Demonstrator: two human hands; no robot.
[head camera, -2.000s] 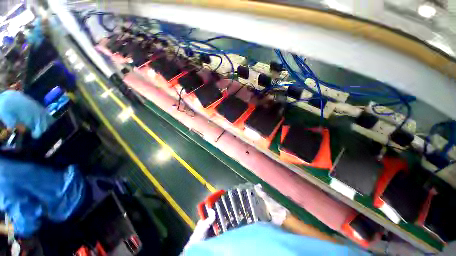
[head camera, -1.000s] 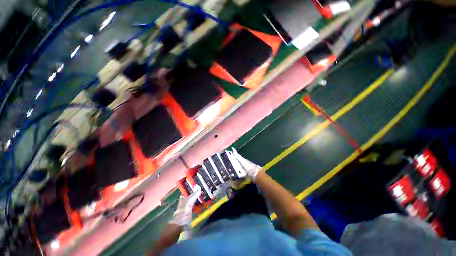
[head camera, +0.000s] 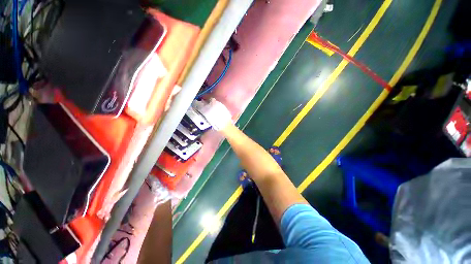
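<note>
A row of several flat electronic units (head camera: 186, 136), black with silver-white edges, sits over the pink lower shelf (head camera: 258, 56), partly hidden behind the grey rail. A red-orange holder (head camera: 175, 167) is at the row's near end. My right hand (head camera: 214, 114), in a white glove, grips the far end of the row. My left hand (head camera: 161, 190), gloved and partly hidden by the rail, is at the near end against the red holder; its fingers are hard to see. Whether the row rests fully on the shelf cannot be told.
The grey rail (head camera: 170, 126) runs diagonally above the shelf. Large black units (head camera: 93, 51) in red holders fill the upper shelf at left. A blue cable (head camera: 223, 75) loops beyond my right hand. Green floor with yellow lines, a blue frame (head camera: 369, 180) and a person's grey-clothed back (head camera: 434, 211) are at right.
My hands have carried the row of units from above the aisle side in over the pink shelf, partly under the rail. The view has moved closer to the rack.
</note>
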